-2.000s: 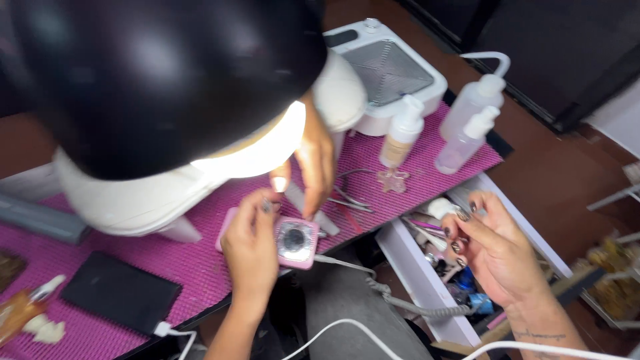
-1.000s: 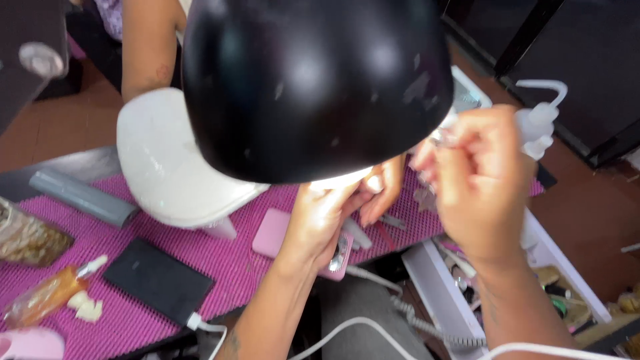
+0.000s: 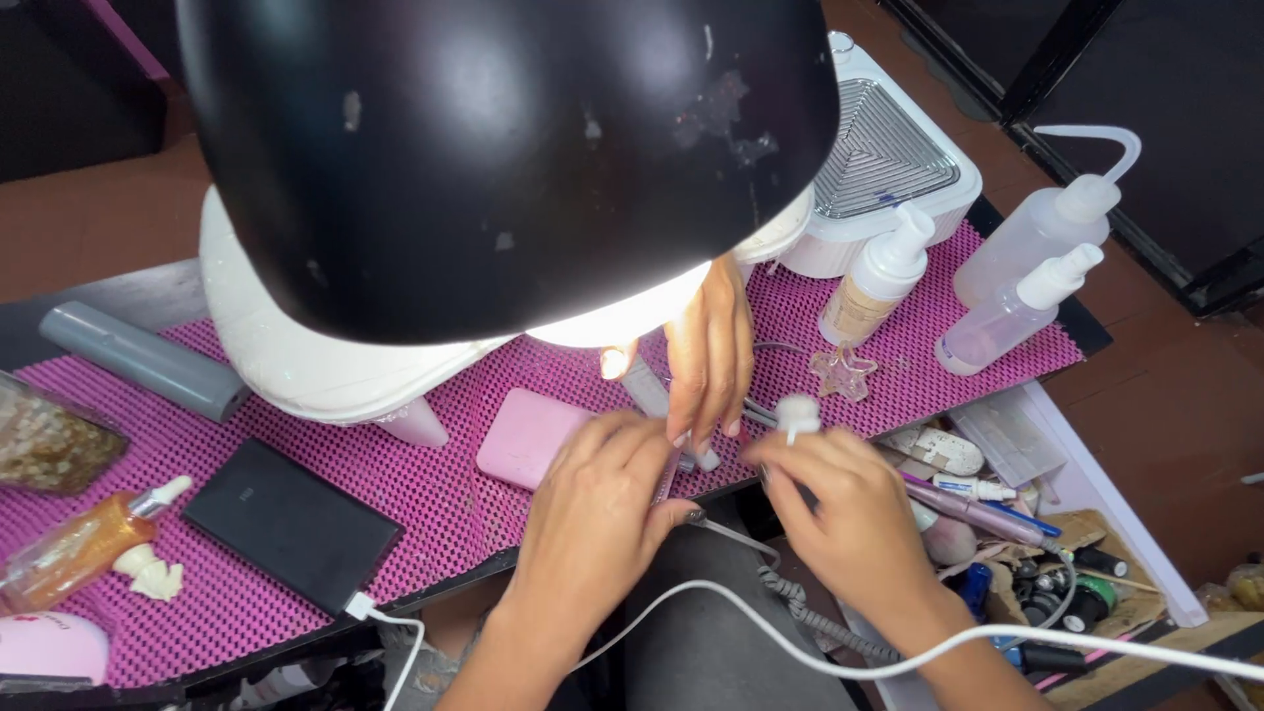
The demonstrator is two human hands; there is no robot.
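My left hand (image 3: 604, 494) lies on the pink box-shaped device (image 3: 533, 437) near the mat's front edge, its thumb pointing right and its fingertips by another person's hand (image 3: 713, 346). My right hand (image 3: 844, 504) is just to the right, thumb and fingers pinched around a small brush with white bristles (image 3: 798, 413). The other person's fingers hang down between my hands, under the bright rim of a black lamp shade (image 3: 513, 158). A pale file-like strip (image 3: 647, 385) lies behind them. A clear star-shaped item (image 3: 842, 373) rests on the pink mesh mat (image 3: 474, 474).
A white padded armrest (image 3: 296, 326) and a grilled white device (image 3: 869, 158) flank the lamp. Pump and squeeze bottles (image 3: 1027, 232) stand at right, above an open cluttered drawer (image 3: 1116, 494). A black power bank (image 3: 293, 523) lies at left; a white cable (image 3: 790, 637) crosses in front.
My right hand, over the drawer two seconds ago and raised beside the lamp one second ago, is now low at the mat's front edge with the brush. My left hand now covers part of the pink device.
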